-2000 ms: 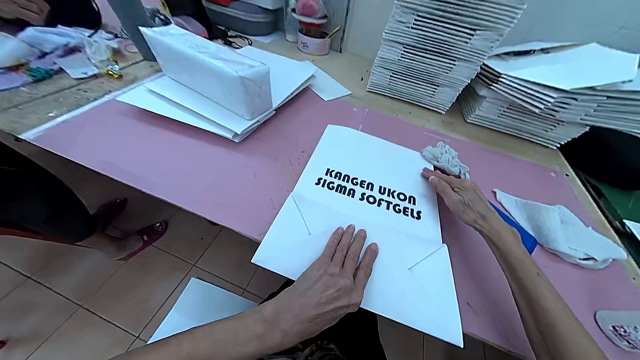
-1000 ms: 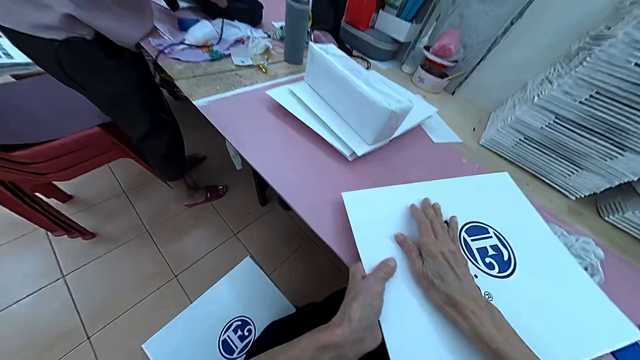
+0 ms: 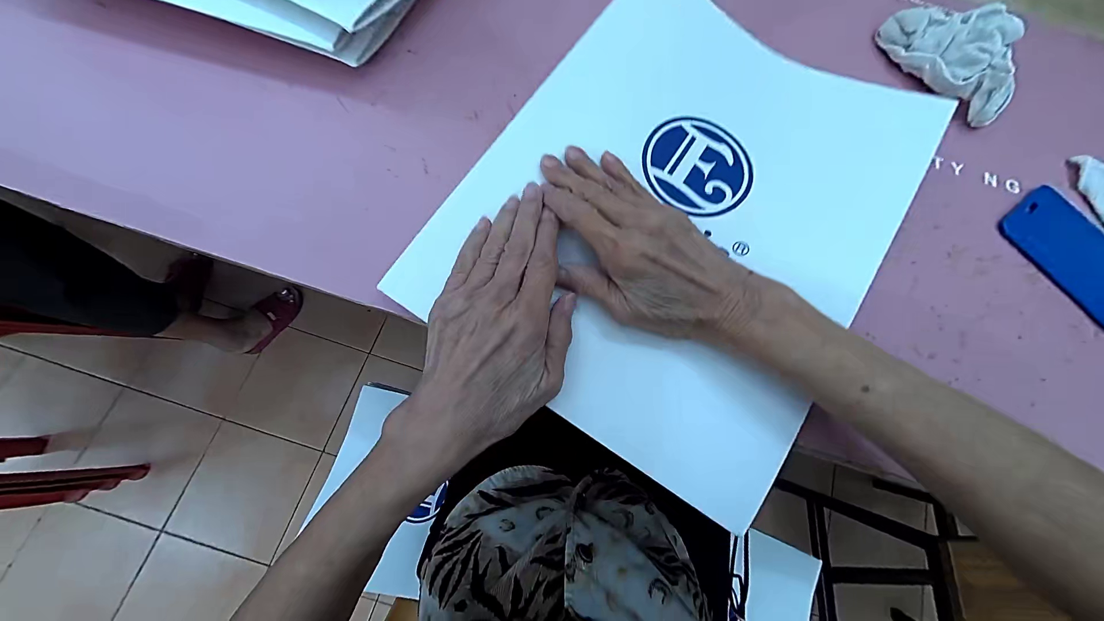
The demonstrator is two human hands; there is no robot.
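A flat white paper bag (image 3: 828, 172) with a round blue printed emblem lies on the pink-covered table (image 3: 285, 138), its lower corner hanging past the front edge. My left hand (image 3: 496, 319) rests palm down on the bag's left part, fingers stretched out, holding nothing. Also flat on the bag, my right hand (image 3: 647, 241) lies just below and left of the emblem, its fingertips touching or nearly touching those of the left hand. The right hand hides part of the print under the emblem.
More white paper pieces (image 3: 345, 26) lie at the table's upper left. At the right are a crumpled whitish cloth (image 3: 957, 56) and a blue flat object (image 3: 1056, 250). Another white printed bag (image 3: 388, 552) is low beside my lap. A person's sandalled foot (image 3: 276, 319) is left of the table.
The bag's lettered face showed two seconds ago; the emblem face shows now. My left hand has come from the bag's edge onto it, beside my right hand. The view has tilted down.
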